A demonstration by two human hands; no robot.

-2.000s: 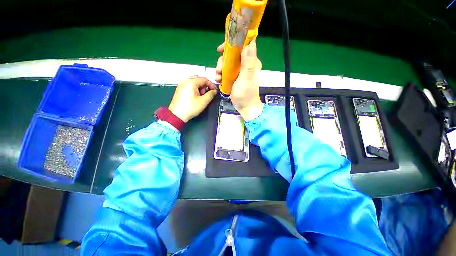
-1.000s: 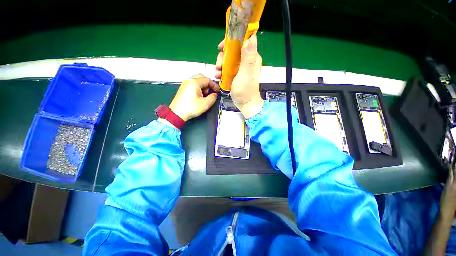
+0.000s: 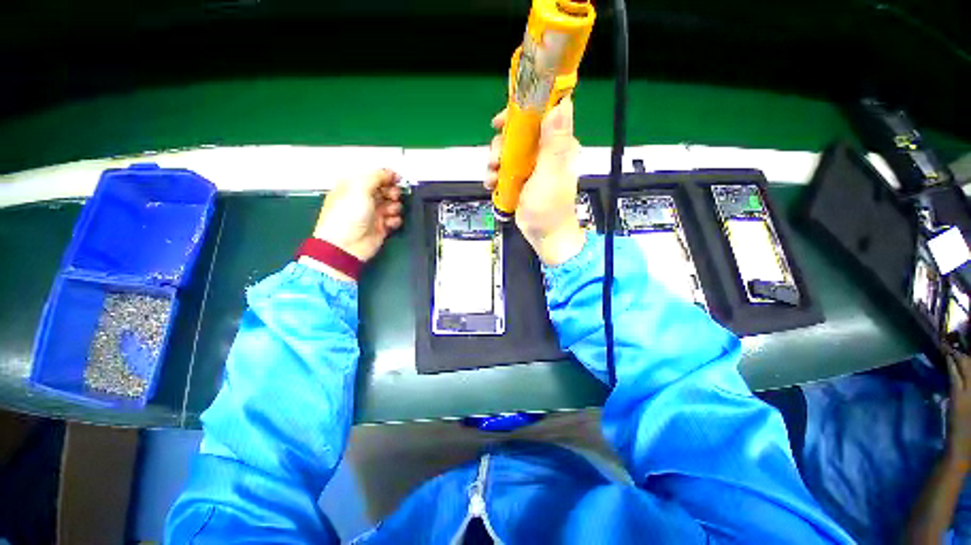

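My right hand (image 3: 545, 181) is wrapped around the yellow-orange electric screwdriver (image 3: 532, 112), nose down, over the foam between the first and second phones. Its bit tip is too small to see. My left hand (image 3: 367, 216), with a dark red wristband, has curled fingers just left of the foam tray (image 3: 524, 343); whether it pinches a screw cannot be told. The leftmost phone (image 3: 468, 266) lies uncovered in its slot. The second is mostly behind my right hand and sleeve. The third phone (image 3: 652, 229) is partly covered by my sleeve. The rightmost phone (image 3: 754, 243) has a tilted black piece at its bottom.
A blue two-compartment bin (image 3: 138, 229) stands at left, with small screws (image 3: 119, 346) in its near compartment. The black cable (image 3: 615, 138) hangs across my right forearm. Another black tray (image 3: 860, 218) leans at right near more phone parts. A person's arm (image 3: 951, 458) shows at far right.
The screwdriver has moved right, off the upper end of the leftmost phone. My left hand has moved left, away from that phone. The tray appears shifted left in view.
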